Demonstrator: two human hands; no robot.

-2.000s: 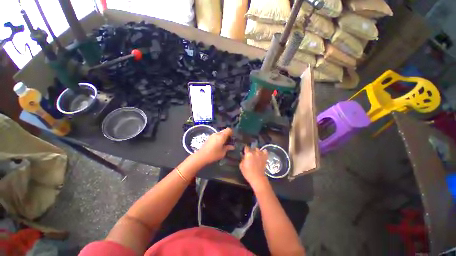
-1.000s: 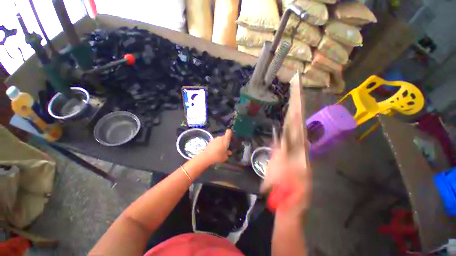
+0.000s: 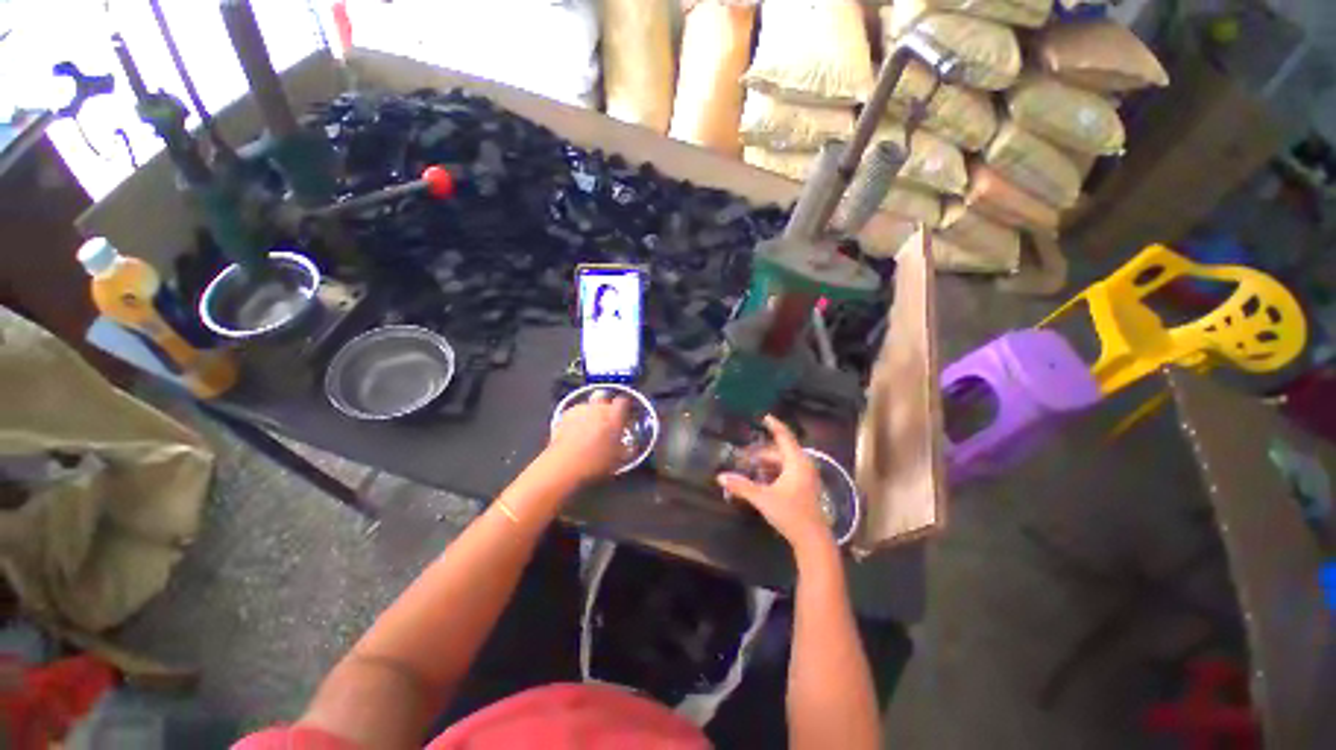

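Note:
My left hand (image 3: 589, 440) is over the left parts bowl (image 3: 639, 444), its fingertips down inside the rim; whether it pinches a small metal part cannot be seen. My right hand (image 3: 777, 479) is just left of the right parts bowl (image 3: 845, 507), beside the press foot, with thumb and index finger apart. Whether a small part lies in it is too small to tell. The green hand press (image 3: 777, 322) stands behind my right hand. Its lever (image 3: 865, 129) slants up to the right with a spring beside it. The fixture at its foot is dark and partly hidden.
Black plastic parts (image 3: 484, 191) are heaped behind. A smartphone (image 3: 611, 325) stands behind the left bowl. A side board (image 3: 901, 396) rises on the right. A spare bowl (image 3: 390, 371), bottle (image 3: 125, 286) and idle presses are at left. An open sack (image 3: 667, 623) is below the table edge.
My left hand has moved from the press foot into the left bowl. My right hand, blurred at the side board one second ago, is back by the press foot. The view has shifted.

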